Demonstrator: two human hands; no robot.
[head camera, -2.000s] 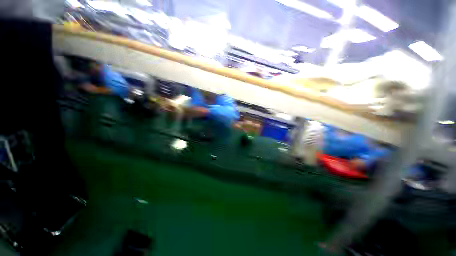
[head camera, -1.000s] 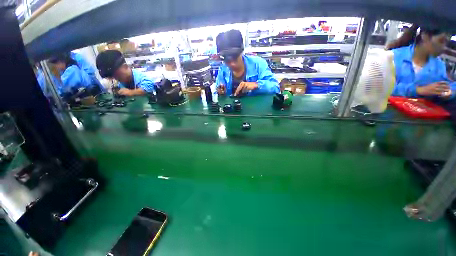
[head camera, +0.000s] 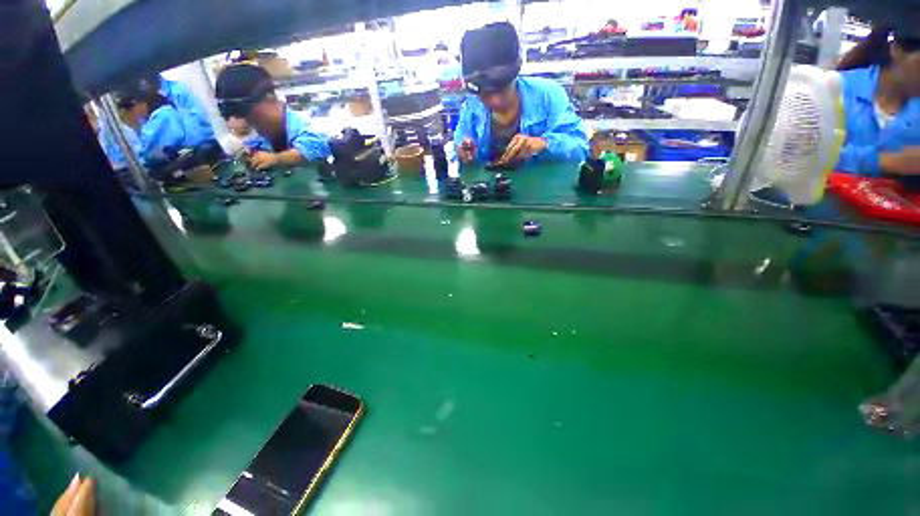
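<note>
A smartphone (head camera: 298, 452) with a dark screen and a yellow edge lies on the green bench top (head camera: 585, 403) at the lower left of centre. Its lower end is cut off by the picture's bottom edge. A few fingertips (head camera: 76, 498) show at the bottom left corner, cut off by the edge. I cannot tell whether they are my left hand or a neighbour's, or whether they hold anything. They are apart from the phone. My right hand is out of the picture.
A black fixture (head camera: 151, 378) with a metal handle stands at left. Across the bench, people in blue smocks work near small black parts (head camera: 479, 188). A small dark part (head camera: 532, 228) lies nearer. A white fan (head camera: 802, 136), red bin (head camera: 876, 197) and metal post (head camera: 762, 111) stand at right.
The view has steadied from blur and shifted slightly, so the phone shows higher and further right. The fingertips at bottom left show more. The phone still lies on the bench.
</note>
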